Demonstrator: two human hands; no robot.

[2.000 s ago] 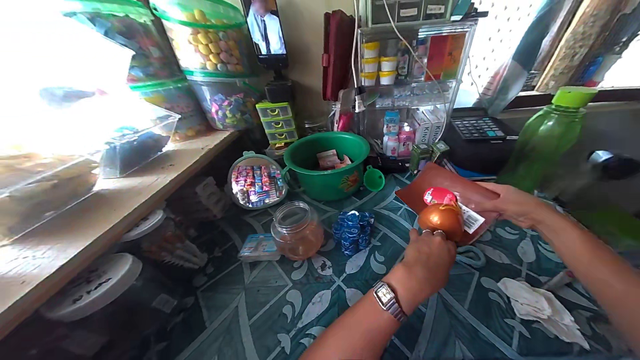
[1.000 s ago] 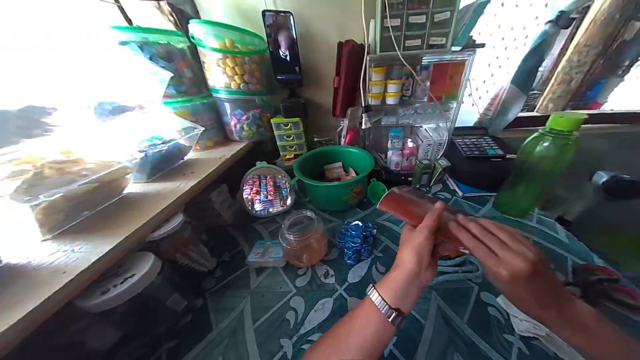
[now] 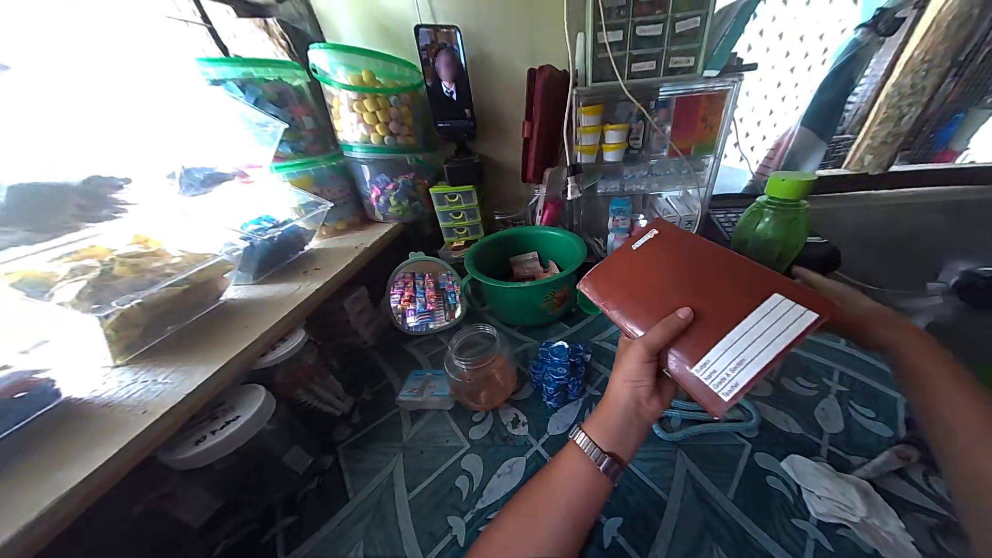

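My left hand [image 3: 647, 360], with a metal watch on the wrist, holds a brown-covered notebook [image 3: 690, 302] by its lower left part, thumb on the cover. A white ruled label bearing writing is on the cover. My right hand [image 3: 841, 306] is at the notebook's far right corner, partly hidden behind it; its fingers cannot be seen well. Below the notebook, a light blue cord [image 3: 709, 426] lies on the patterned tablecloth. Left of my left hand stand a bundle of blue wrapped packets [image 3: 559, 373] and an open clear jar [image 3: 480, 372].
A green basin [image 3: 527, 298] holding paper notes stands behind the jar, beside a round container of sweets [image 3: 425, 294]. A green bottle [image 3: 775, 225] stands behind the notebook. Crumpled white cloth or paper [image 3: 849, 504] lies at lower right. A wooden shelf [image 3: 310, 298] edges the left side.
The brown notebook has been raised and turned, its labelled cover now facing the camera. The red and copper-coloured round things seen at it two seconds ago no longer show. My right hand has moved right.
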